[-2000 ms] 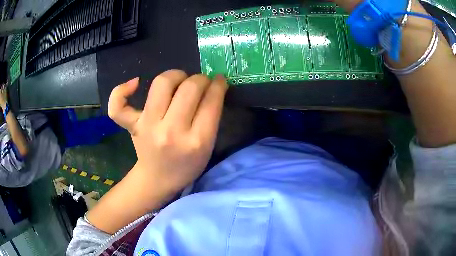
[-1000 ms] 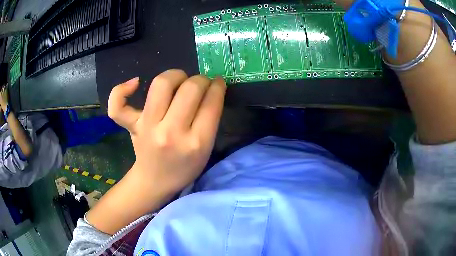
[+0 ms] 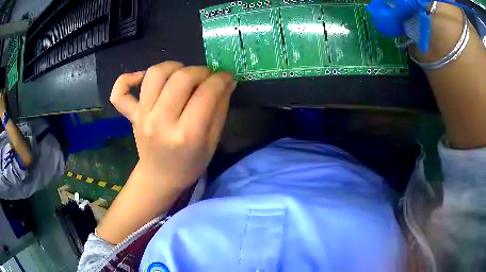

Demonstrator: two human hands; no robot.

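Observation:
A green PCB panel (image 3: 304,45) lies flat on the black anti-static mat (image 3: 160,32), with rows of holes along its long edges. My left hand (image 3: 173,114) is beside the panel's near left corner, fingers curled, the little finger at the corner; whether it grips the panel I cannot tell. My right wrist, with a blue anti-static wrist strap (image 3: 402,18) and thin pale bracelets, is over the panel's right end. My right hand itself is cut off by the top edge of the picture.
A black slotted PCB rack (image 3: 80,40) stands at the upper left, with a grey surface (image 3: 58,87) below it. Another person's arm (image 3: 18,141) shows at the far left. The bench's near edge runs below the panel. Yellow-striped floor marking is lower left.
The panel and mat sit slightly higher and further left in the picture. My left hand's fingers have shifted slightly up and left, and the thumb has curled in closer to the fingers.

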